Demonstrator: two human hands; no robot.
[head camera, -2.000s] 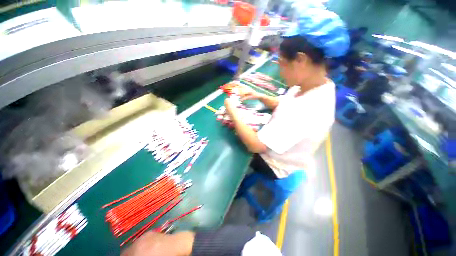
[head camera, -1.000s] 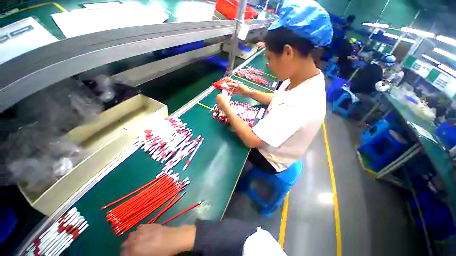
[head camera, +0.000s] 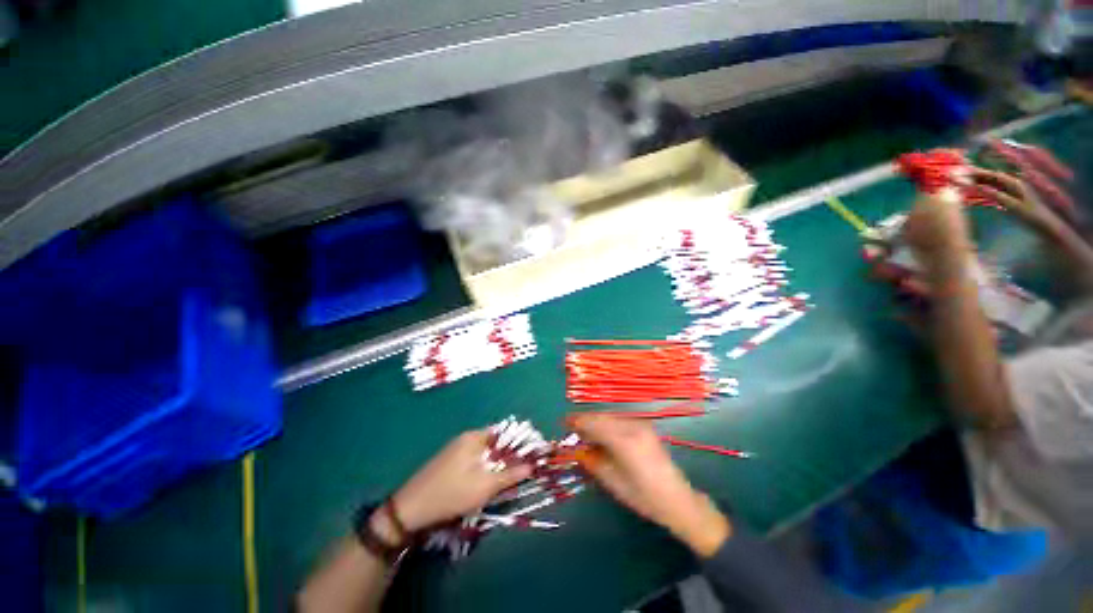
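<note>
My left hand (head camera: 450, 485), with a dark band at the wrist, holds a fistful of red-and-white sleeved leads (head camera: 515, 443) at the lower middle. More of these leads lie under and beside it. My right hand (head camera: 635, 467) is just right of it, its fingertips at the bunch beside an orange finger cot (head camera: 590, 456). Blur hides whether it grips a lead. A bundle of red wires (head camera: 635, 372) lies behind the right hand, and one loose red wire (head camera: 710, 448) lies right of that hand.
Leads lie in a neat pile (head camera: 471, 350) and a larger pile (head camera: 725, 269). A cream box (head camera: 599, 265) with clear plastic, a shallow blue tray (head camera: 366, 263) and a blue bin (head camera: 144, 371) stand behind and left. A co-worker's arm (head camera: 959, 311) is at right.
The view has swung left and down, bringing the blue bin, tray and my left hand into view. My right hand is now beside my left at the leads.
</note>
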